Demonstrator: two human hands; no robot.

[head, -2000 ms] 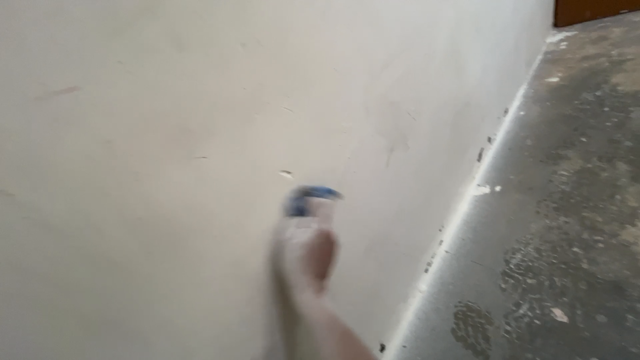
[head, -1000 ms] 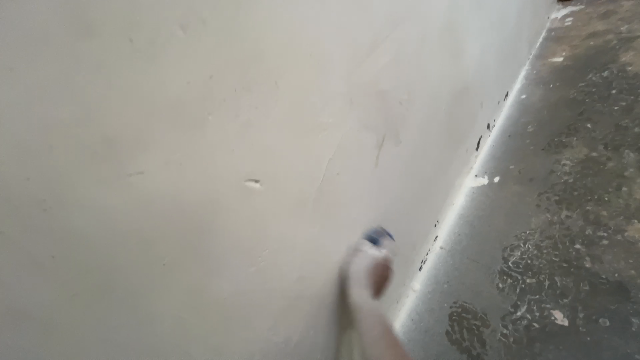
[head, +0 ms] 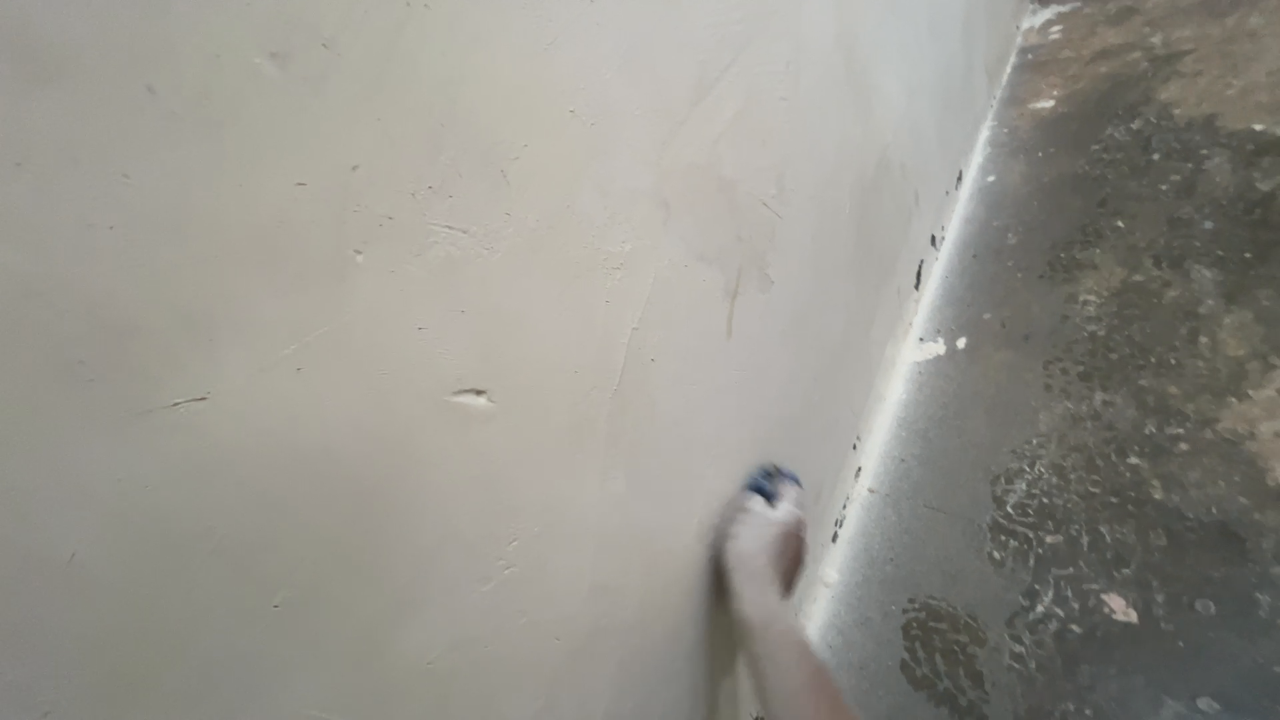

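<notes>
My right hand [head: 765, 545], dusted pale and blurred, is low in the view beside the foot of the wall. Its fingers are closed around a small dark-blue object [head: 773, 482], whose end shows above them; blur and the hand hide what kind of thing it is. Hand and object are against or very close to the pale plastered wall [head: 320, 480]. The surface bears a short gouge [head: 470, 397], fine scratches, small pits and a faint drip-like mark [head: 733, 303]. My left hand is out of view.
A worn grey concrete floor [head: 940, 480] with dark, flaking patches runs down the right side. White dust or paint lines the joint [head: 950, 240] between wall and floor, where the wall's edge has small dark chips.
Across the frames, my right hand has moved right and down along the wall, toward the floor joint, still holding the blue object. The brown item at the top right has left the view.
</notes>
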